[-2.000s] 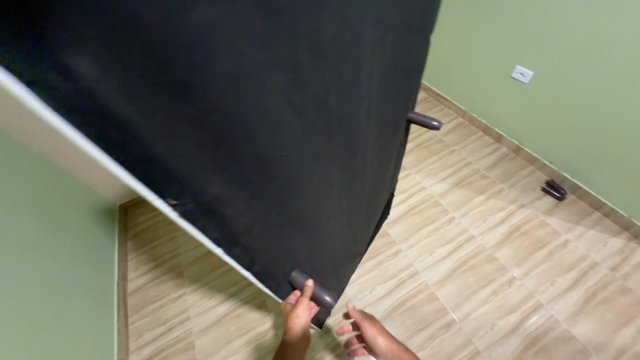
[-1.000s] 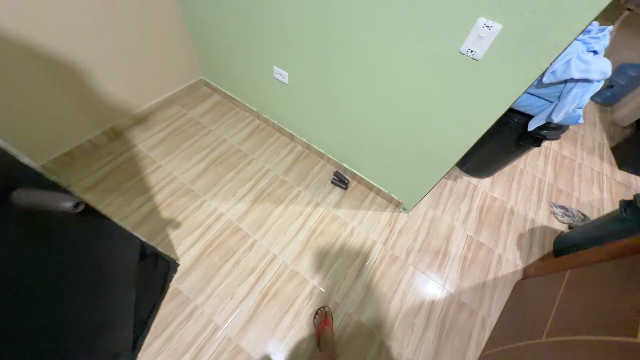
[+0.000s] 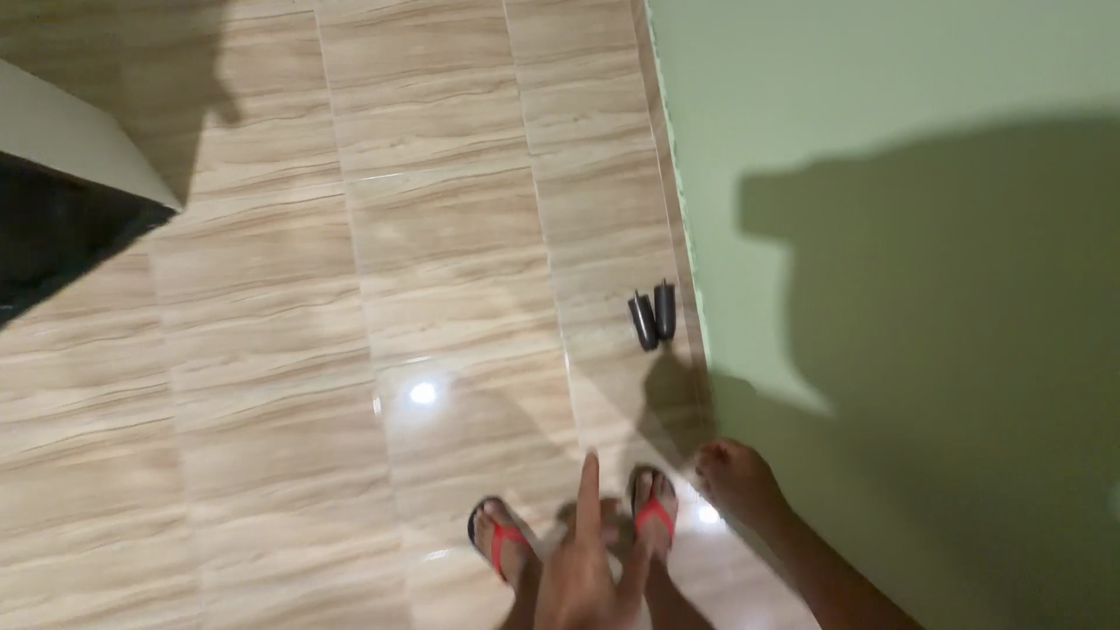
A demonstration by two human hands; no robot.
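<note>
Two dark cylindrical furniture legs, the left one (image 3: 643, 321) and the right one (image 3: 665, 311), lie side by side on the tiled floor near the wall, each with a small threaded stud at its upper end. Below them in the view, my left hand (image 3: 582, 560) is raised with a finger extended and holds nothing. My right hand (image 3: 733, 477) is close to the wall, below and right of the legs, with its fingers curled; whether they are fully closed is unclear. Neither hand touches the legs.
A corner of the black-bottomed, light-sided furniture piece (image 3: 96, 140) juts in at the left. The green wall (image 3: 875, 79) and its baseboard (image 3: 669, 192) run along the right. My feet in red-strapped sandals (image 3: 503, 538) stand on the floor tiles (image 3: 262, 350).
My left hand has let go of the leg at the black panel's corner, where it was two seconds ago. The view has swung to the floor by the wall, and both hands are now near the loose legs.
</note>
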